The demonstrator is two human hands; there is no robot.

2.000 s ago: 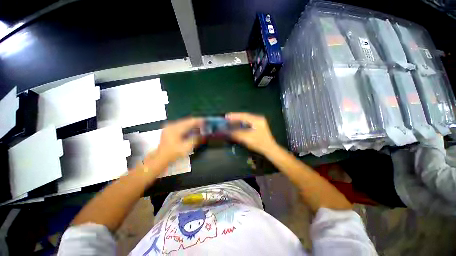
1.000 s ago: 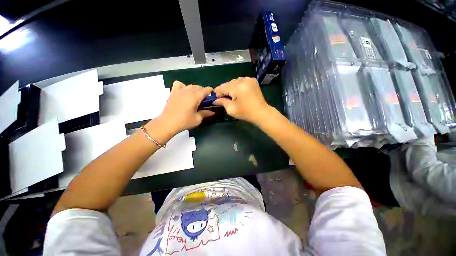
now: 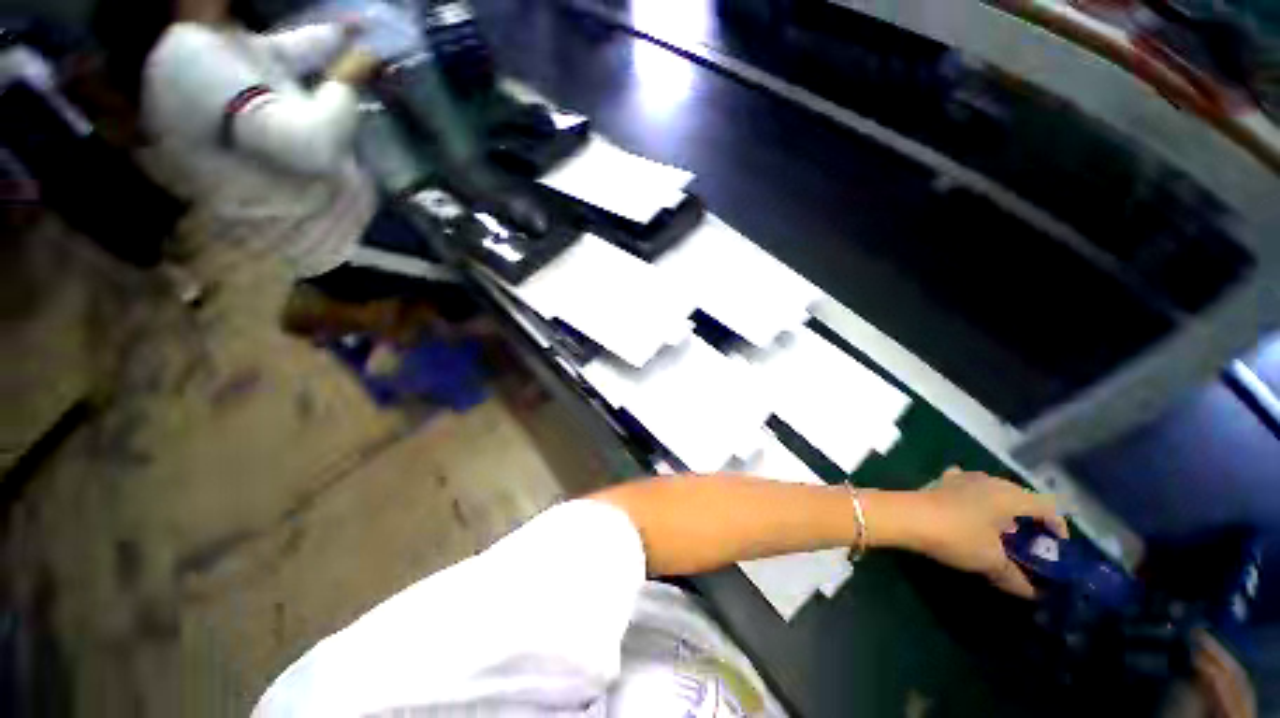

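My left hand [image 3: 990, 526], with a bracelet at the wrist, grips the end of a dark blue retail box [image 3: 1074, 564] at the lower right. My right hand [image 3: 1224, 685] shows only in part at the lower right edge, blurred and dark, close to the box; its grip cannot be made out. Another blue box [image 3: 1245, 578] stands just beyond, blurred. Several open cartons with white lid flaps [image 3: 698, 400] overlap in two rows along the green bench.
A black conveyor [image 3: 898, 183] with a metal frame runs along the bench's far side. Another person [image 3: 267, 133] in white works at the upper left, near dark cartons [image 3: 484, 232]. A blue item [image 3: 428, 372] lies below the bench at left.
The view has swung to the left, bringing the other person into sight and the tray stack out of it. My hands and the held box now appear at the lower right.
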